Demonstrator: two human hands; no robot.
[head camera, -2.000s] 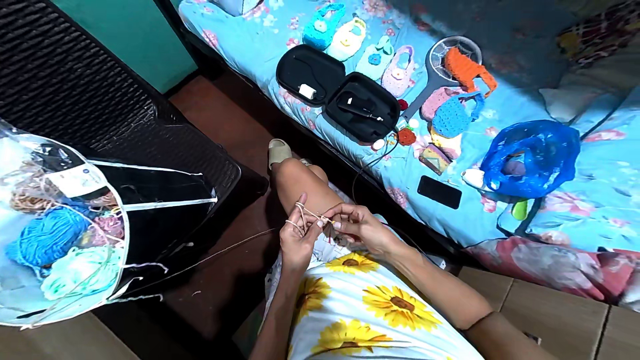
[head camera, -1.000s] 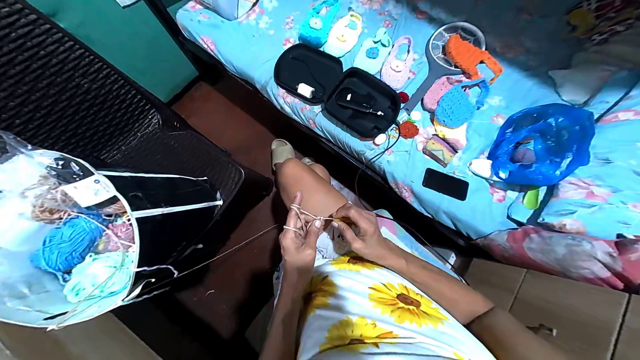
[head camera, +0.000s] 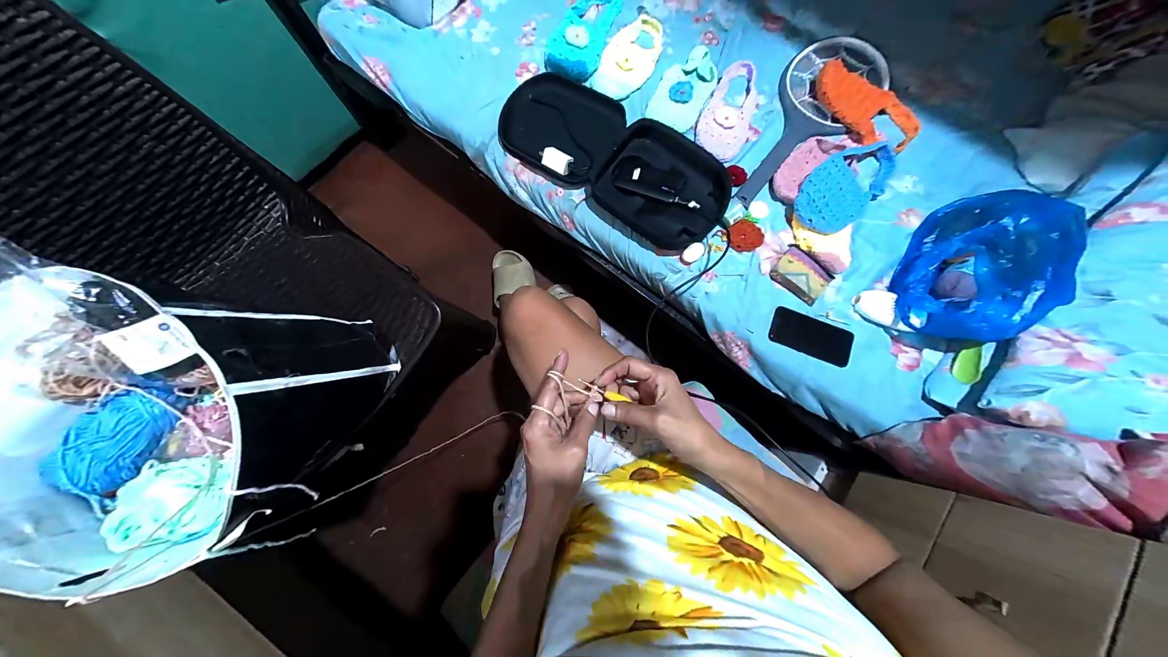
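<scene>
My left hand (head camera: 558, 424) has light yarn (head camera: 545, 412) wrapped around its fingers, its index finger raised, and its thumb and a finger pinch the small start of a piece of yarn work. Close against it, my right hand (head camera: 659, 406) grips a crochet hook with a yellow handle (head camera: 617, 397); the hook's tip is at the yarn between the hands. A thin strand (head camera: 438, 447) runs from my left hand down-left toward a clear plastic bag (head camera: 233, 429) that holds blue yarn (head camera: 119, 438), mint yarn (head camera: 169, 511) and other balls.
A black wicker chair (head camera: 365, 265) stands at the left. On the flowered bed (head camera: 584, 210) lie an open black case (head camera: 671, 182), small crocheted bags (head camera: 630, 59), an electric fly swatter (head camera: 785, 151), a phone (head camera: 811, 337) and a blue plastic bag (head camera: 1040, 265). Cardboard (head camera: 1022, 557) is at lower right.
Both hands stay together over my lap, with small shifts of the fingers around the yarn and hook. My left index finger remains raised with yarn around it.
</scene>
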